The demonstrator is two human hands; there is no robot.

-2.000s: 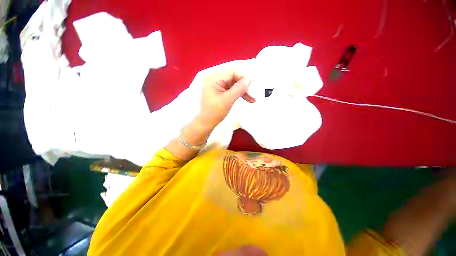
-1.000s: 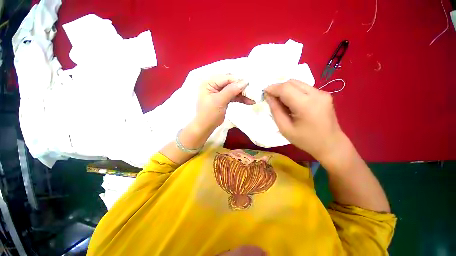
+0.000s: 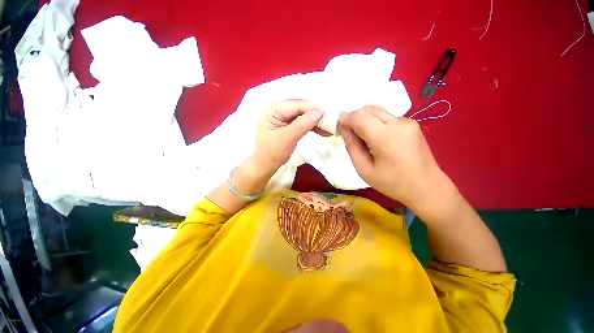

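Observation:
A white garment (image 3: pixel 361 75) lies on the red-covered table in front of me. My left hand (image 3: pixel 283 133) pinches a fold of it between thumb and index finger. My right hand (image 3: pixel 387 146) is closed at the fingertips just right of the left fingertips, over the cloth. Whatever is between the right fingertips is too small to tell; no needle shows. A loop of white thread (image 3: pixel 438 112) lies on the red cloth right of the garment, its other end hidden by the cloth and my right hand.
Black-handled snips (image 3: pixel 438 75) lie right of the garment. A larger heap of white garments (image 3: pixel 98 143) covers the table's left side. Loose thread ends lie at the upper right. A yellow marked strip (image 3: pixel 146 216) is at the lower left table edge. The floor is green.
My right hand came in from the lower right to the garment, and the long thread became a loop. Since one second ago my right fingertips have moved slightly left.

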